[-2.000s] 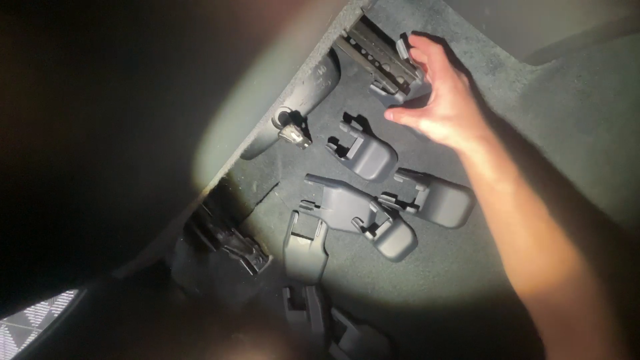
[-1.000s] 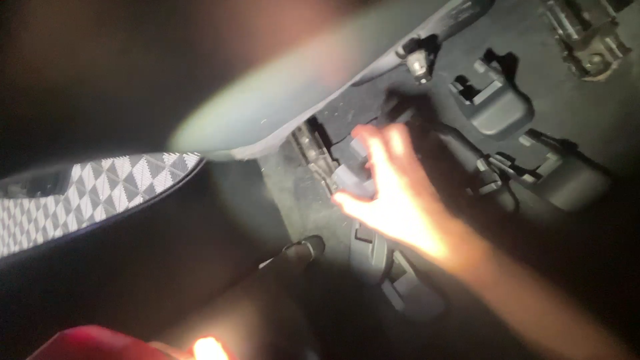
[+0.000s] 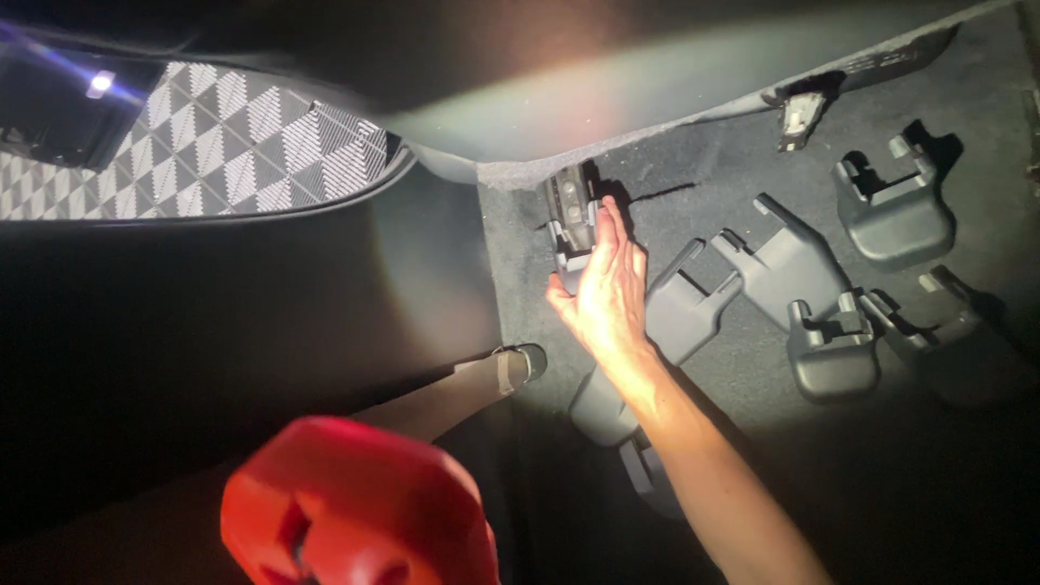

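Observation:
My right hand (image 3: 605,301) reaches in from the lower right. Its thumb and fingers grip a small grey plastic seat-rail cover (image 3: 574,262) at the end of a metal seat rail (image 3: 573,199); whether the cover is seated cannot be told. Right of the hand, several similar covers lie on the dark carpet: a long one (image 3: 784,264), a forked one (image 3: 691,313), a short one (image 3: 835,357) and another near the upper right (image 3: 898,215). One more (image 3: 601,406) lies partly under the forearm. My left hand is not in view.
A blurred red plastic object (image 3: 366,504) fills the lower foreground. The seat's lower edge (image 3: 650,134) runs above the carpet, with a metal bracket (image 3: 800,118) beneath it. At left are a dark trim panel (image 3: 325,301) and a patterned surface (image 3: 268,146). A beige strap-like piece (image 3: 455,394) ends beside the carpet.
Two seconds ago my right hand was at another rail, near the upper right; now it is at the left rail. The red object has come further into view. The view has swung considerably.

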